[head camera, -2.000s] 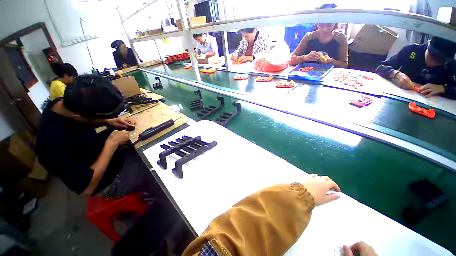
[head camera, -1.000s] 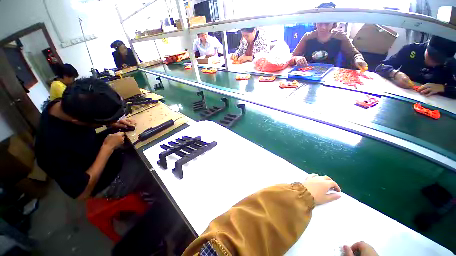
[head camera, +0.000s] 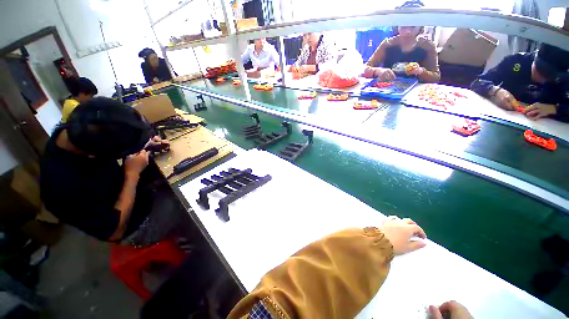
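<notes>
Two black comb-like charging docks lie close together on the white bench, left of my arm. My left hand, in a brown sleeve, rests at the bench's belt-side edge with its fingers bent; whether anything is under them is unclear. My right hand is low at the bottom edge and mostly cut off; only bent fingers show, and what they may hold cannot be told.
The green belt beside the bench carries black docks and a blurred dark item at far right. A worker in black sits at left by a red stool. Across the line, people handle orange-red parts near a blue tray.
Docks and orange-red parts on the belts have shifted right. The left worker's hands are raised closer to the head. A person across has drawn an arm back to the tray. My hands have not visibly moved.
</notes>
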